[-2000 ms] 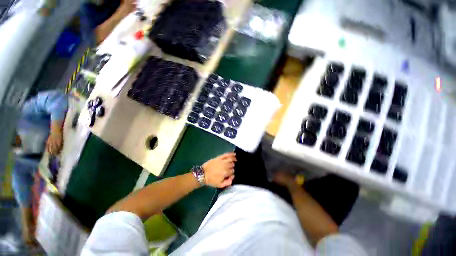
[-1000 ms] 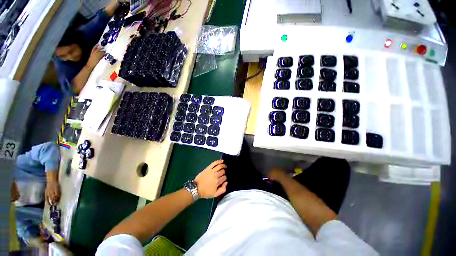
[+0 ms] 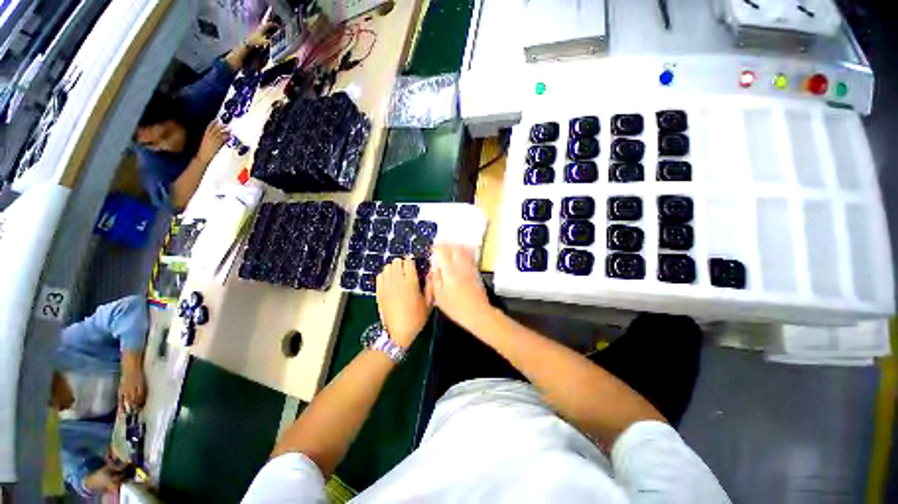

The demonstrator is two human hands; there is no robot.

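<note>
A white foam sheet [image 3: 465, 224] holds black housings [image 3: 382, 229] in close rows, with its right part bare. My left hand [image 3: 403, 298], with a watch at the wrist, lies at the sheet's lower edge over the housings. My right hand [image 3: 456, 281] is beside it, slightly blurred, over the sheet's lower right part. The fingertips of both hands meet near the last rows; whether they grip a housing is hidden. A large white compartment tray [image 3: 807, 285] to the right holds housings in its left cells and one single housing [image 3: 727, 273] near its lower middle.
Stacked black parts [image 3: 310, 143] and a second block of them [image 3: 293, 245] stand on a pale wooden board [image 3: 266, 328]. A clear plastic bag [image 3: 424, 101] lies on the green mat. A white machine with coloured buttons is behind the tray. Other people sit at the left.
My left hand has moved up onto the foam sheet. My right hand has come from near my lap to the sheet beside it. The camera view has shifted slightly.
</note>
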